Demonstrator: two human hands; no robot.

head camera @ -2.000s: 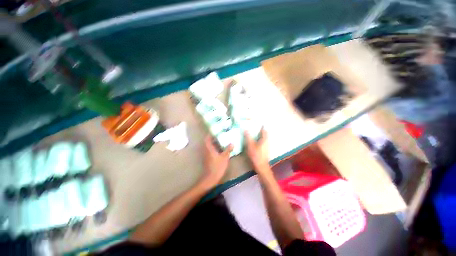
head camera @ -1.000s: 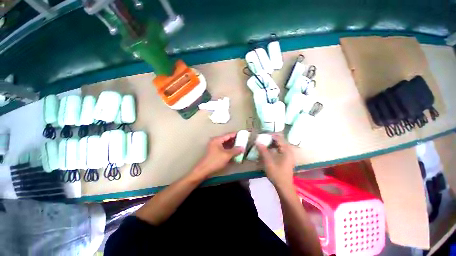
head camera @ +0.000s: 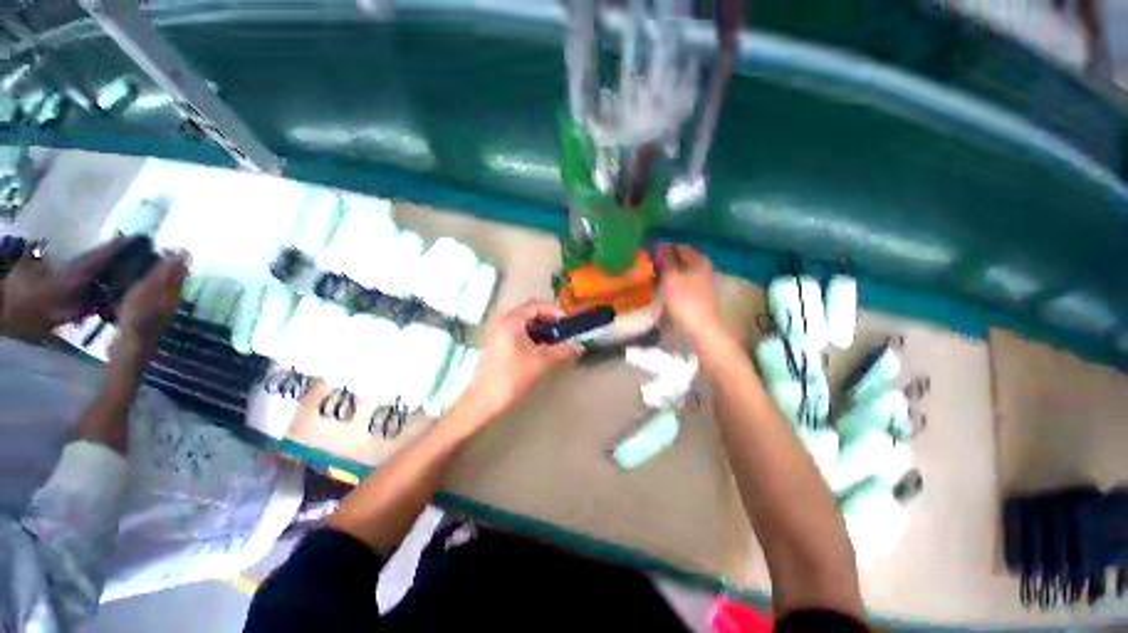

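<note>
My left hand (head camera: 520, 352) holds a slim device (head camera: 575, 325), black side showing, at the front left of the orange fixture (head camera: 609, 287). My right hand (head camera: 684, 282) is just right of the fixture, fingers bent; whether it grips anything is unclear. The green hand press (head camera: 604, 223) stands over the fixture, its metal linkage blurred. A crumpled white cloth (head camera: 662, 376) lies in front of the fixture base. One mint-green device (head camera: 647, 440) lies alone on the cardboard nearer me.
Mint-green devices with cord loops lie in two rows at left (head camera: 427, 278) and in a group at right (head camera: 802, 359). Black units (head camera: 1066, 532) lie at far right. A neighbouring worker's hands (head camera: 155, 294) hold a dark item at left. The conveyor (head camera: 866, 173) runs behind the bench.
The view has swung left. My hands have moved from the right-hand group to the press; the left now holds a black-sided device at the fixture. One green device lies alone by the cloth.
</note>
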